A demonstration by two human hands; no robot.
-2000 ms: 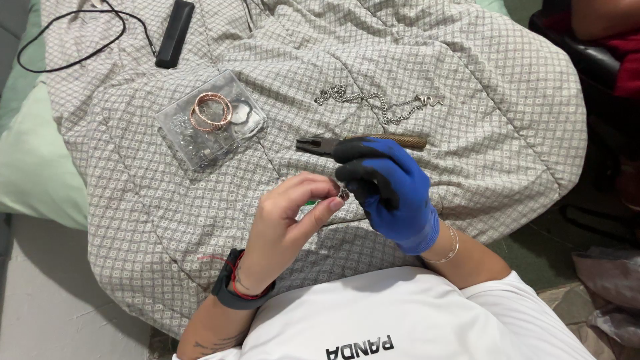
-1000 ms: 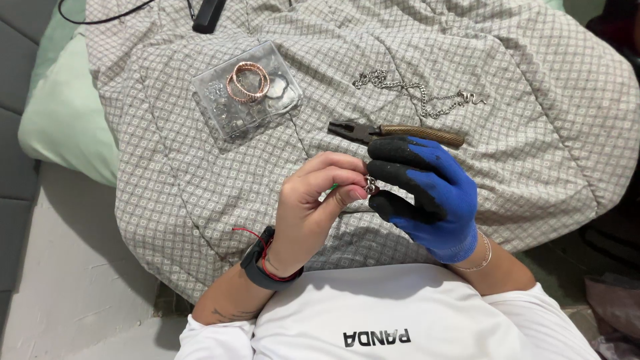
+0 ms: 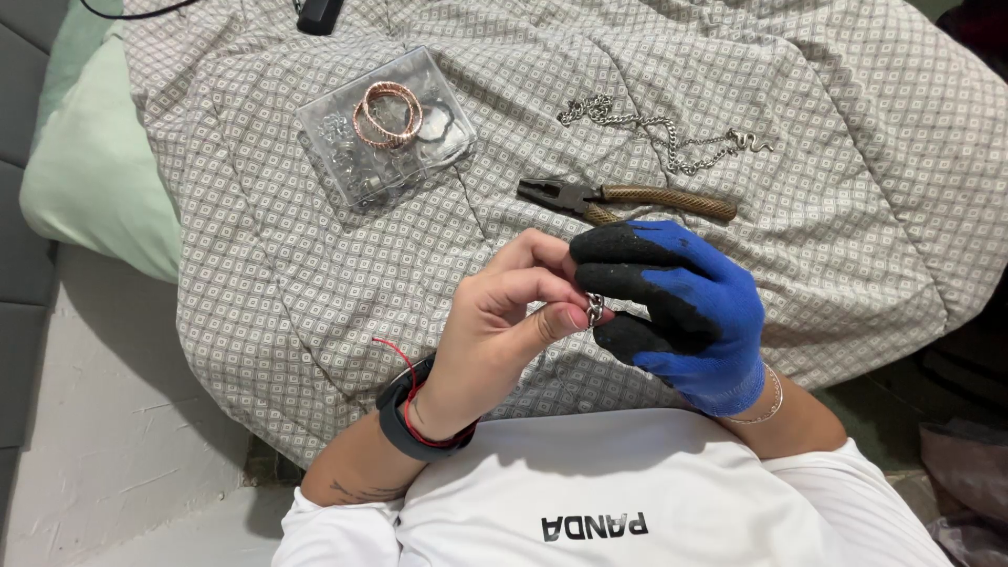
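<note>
My bare left hand (image 3: 516, 323) pinches a small piece of silver metal chain (image 3: 594, 310) between thumb and fingers. On my right hand (image 3: 681, 307) is a blue knit glove with black coated palm and fingers; its fingertips lie at the chain's right side, and whether they grip it is hidden. Just above the gloved fingers, combination pliers (image 3: 661, 197) with brown textured handles lie on the patterned quilt, one handle partly covered by the glove. Farther up, a silver chain with a snake-shaped piece (image 3: 669, 142) lies loosely curved.
A clear plastic compartment box (image 3: 331, 169) with small metal parts stands at upper left, two copper-coloured bracelets (image 3: 388, 116) on top. Beyond it lies a black object (image 3: 319, 14) beside a cord. The quilt (image 3: 260, 236) has folds; a pale green pillow (image 3: 102, 173) is at far left.
The view has shifted. Both hands stay close together at the small chain piece, while the gloved fingers have spread somewhat and more of the chain piece shows.
</note>
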